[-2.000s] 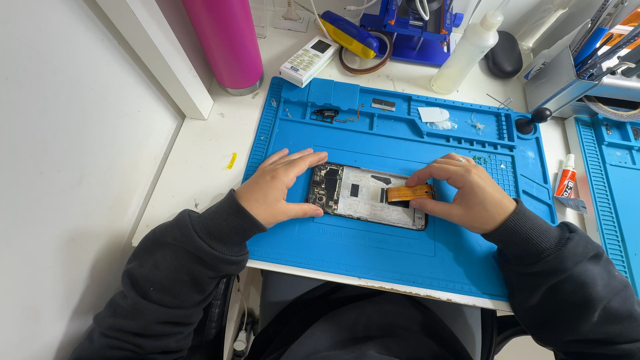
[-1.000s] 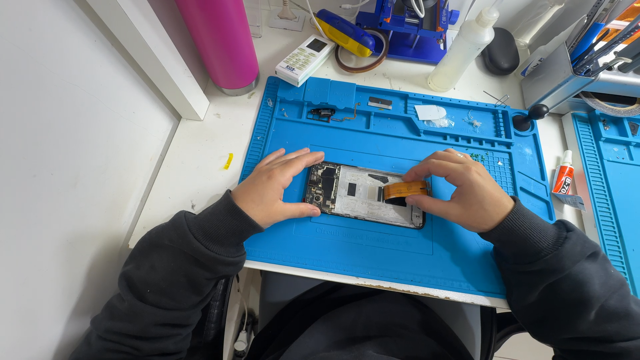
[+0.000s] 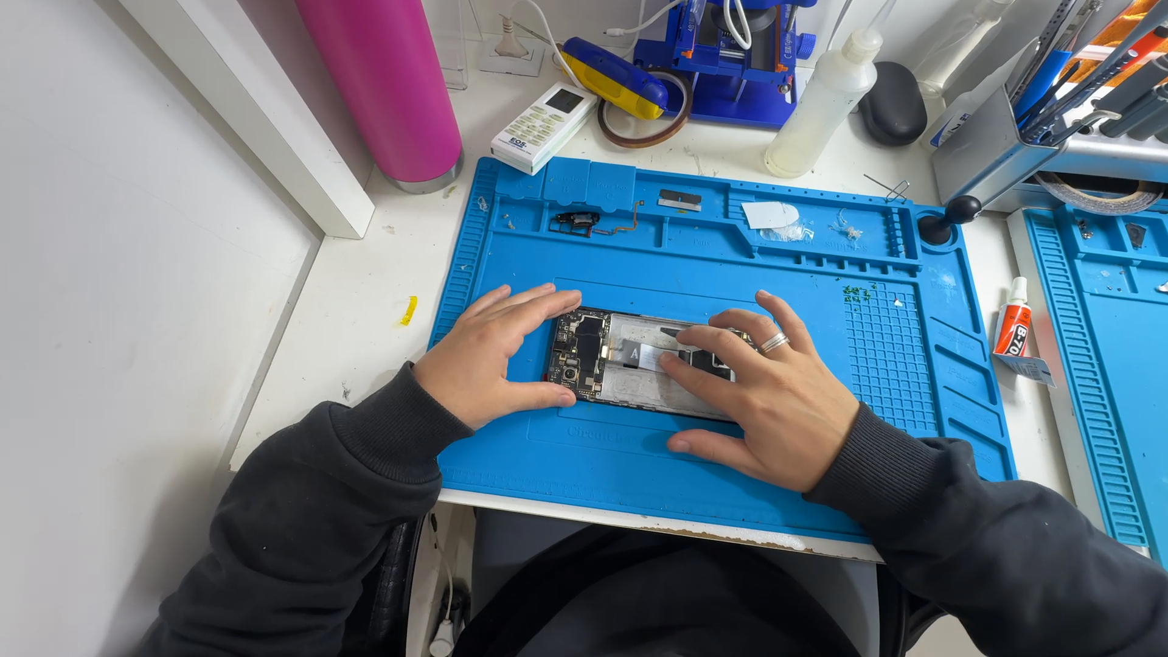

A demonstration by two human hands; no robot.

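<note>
An opened smartphone (image 3: 630,383) lies flat on a blue silicone repair mat (image 3: 657,470), its circuit board showing at the left end and its bare metal frame in the middle. My left hand (image 3: 497,356) rests around the board end, thumb at the lower edge and fingertips at the upper edge, steadying the phone. My right hand (image 3: 757,392) lies over the phone's right half with fingers spread. Its index or middle fingertip presses on a grey flex cable (image 3: 643,354) marked with a letter. The fingers partly hide black parts at the right end of the phone.
Small parts (image 3: 578,219) and plastic scraps (image 3: 785,234) lie in the mat's upper trays. Behind stand a pink bottle (image 3: 388,91), white remote (image 3: 545,126), tape roll (image 3: 639,141), blue fixture (image 3: 730,64) and squeeze bottle (image 3: 821,105). A glue tube (image 3: 1013,328) lies at right.
The orange-brown face of the flex between my right fingers no longer shows; a grey face lies flat over the frame. My right hand has opened from its pinch and spread over the phone.
</note>
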